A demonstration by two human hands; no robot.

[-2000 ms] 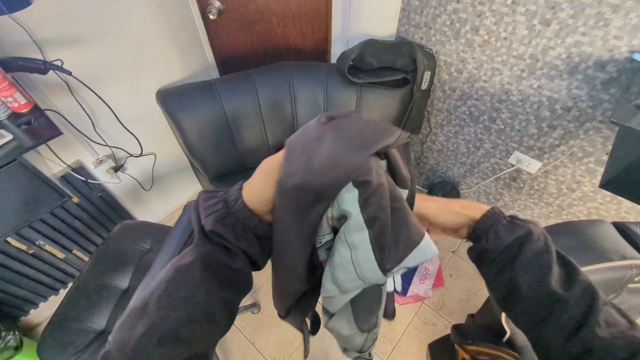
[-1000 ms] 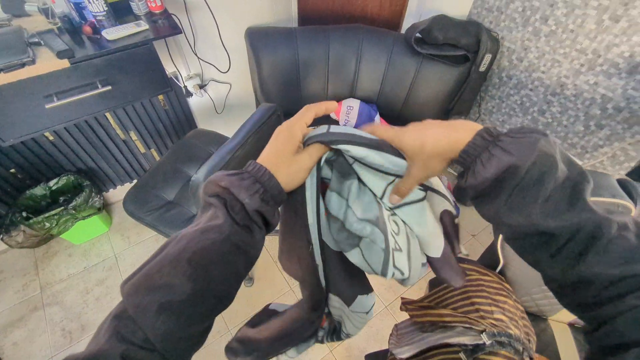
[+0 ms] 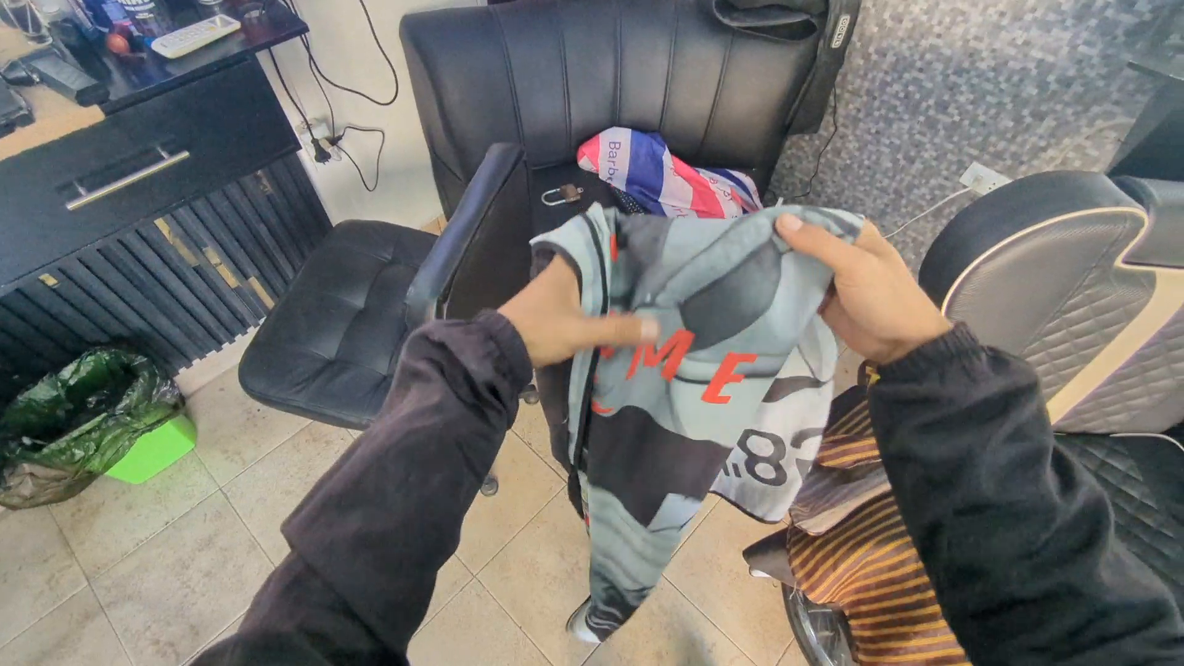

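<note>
A grey, black and light-blue printed garment (image 3: 703, 333) with red letters hangs between my hands, above the tiled floor. My right hand (image 3: 860, 277) pinches its upper right edge, thumb on top. At the garment's left edge is my left hand (image 3: 573, 319), slightly blurred, its thumb over the printed side and its other fingers hidden by the cloth. Behind the garment, a red, white and blue patterned cloth (image 3: 661, 171) lies on the seat of a black padded armchair (image 3: 610, 74). A small padlock (image 3: 562, 194) lies on that seat too.
A black cushioned seat (image 3: 342, 314) stands at the left, near a green bin (image 3: 153, 449) with a dark liner. The black drawer cabinet (image 3: 120, 176) is at the upper left. On the right are a quilted chair (image 3: 1091, 287) and a brown-striped cloth (image 3: 860, 555). A dark garment (image 3: 823, 65) hangs over the armchair's back.
The bunched garment has been spread wider, so its red letters show. My hands have moved apart since one second ago. The patterned cloth on the armchair now shows more fully.
</note>
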